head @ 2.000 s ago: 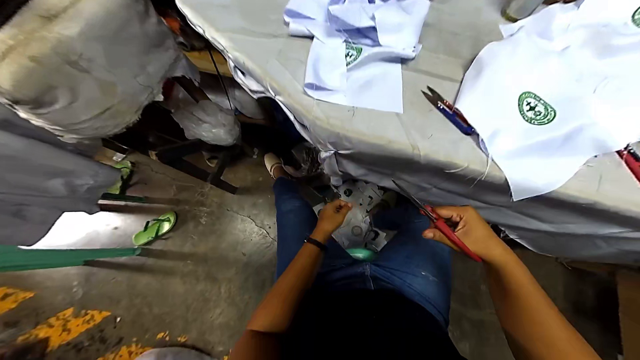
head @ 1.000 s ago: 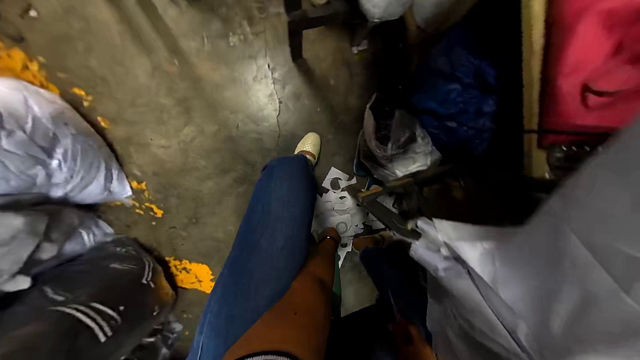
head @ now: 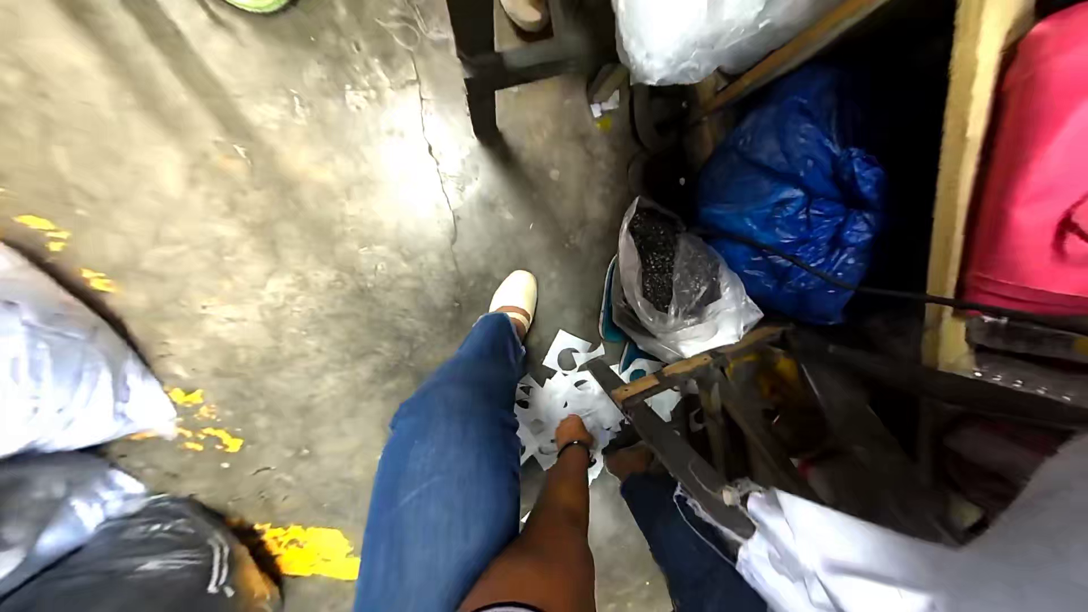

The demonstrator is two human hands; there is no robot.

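My left hand [head: 574, 433], with a dark band at its wrist, reaches down between my legs to a pile of white cut scraps [head: 582, 395] on the concrete floor. The scraps have round and curved holes, and some lie under the wooden table frame. The hand touches or is just above the pile; its fingers are hidden from view, so I cannot tell whether it grips a scrap. My right hand is out of sight, and no scissors can be seen. White cloth [head: 816, 544] hangs at the lower right.
An open clear plastic bag with dark contents [head: 680, 280] stands beside the scraps, a blue plastic bag [head: 786, 195] behind it. The wooden frame [head: 671, 450] is close on the right. Filled bags [head: 68, 365] lie at the left. A black stool leg [head: 482, 102] stands ahead.
My left hand has gone from above my lap down to the scraps on the floor. My right hand, earlier holding red-handled scissors, has left view. The view has swung down to the floor.
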